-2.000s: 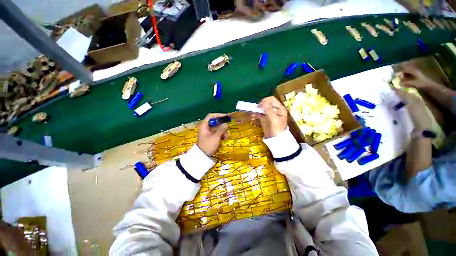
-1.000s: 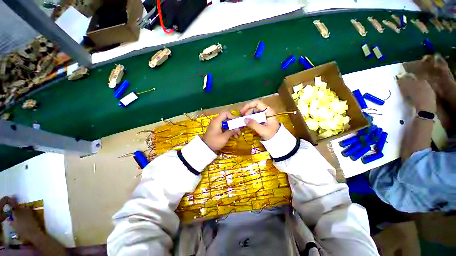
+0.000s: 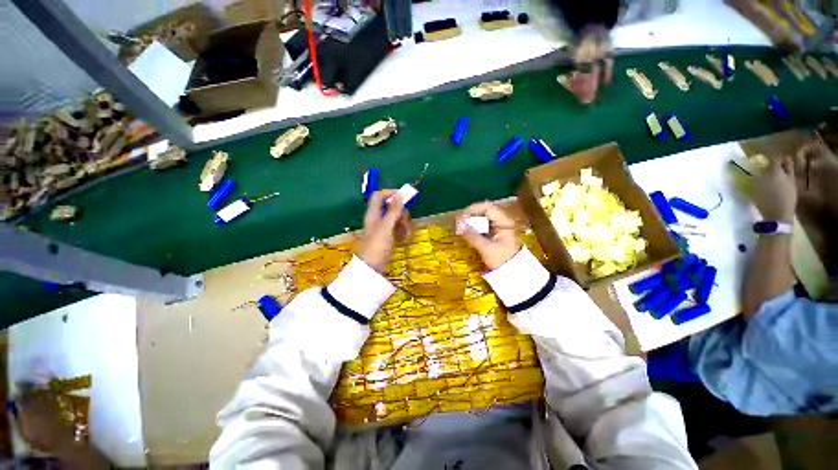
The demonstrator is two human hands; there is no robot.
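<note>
My left hand is at the near edge of the green belt, its fingers at a blue cell with a white patch; whether it still grips the cell is unclear. My right hand holds a small white strip between its fingers, above the amber-taped parts. The amber-taped parts lie in close rows with thin reddish leads, under and in front of my hands. The open carton of pale yellow pads stands just right of my right hand.
The green belt runs across beyond my hands with tan bundles and blue cells. Blue cells are piled on a white sheet at right. Another person's arms are there. A hand reaches over the belt's far side.
My hands have moved apart. The blue cell with its white patch has gone from between them to the belt edge at my left hand. My right hand now holds a white strip. A hand has appeared across the belt.
</note>
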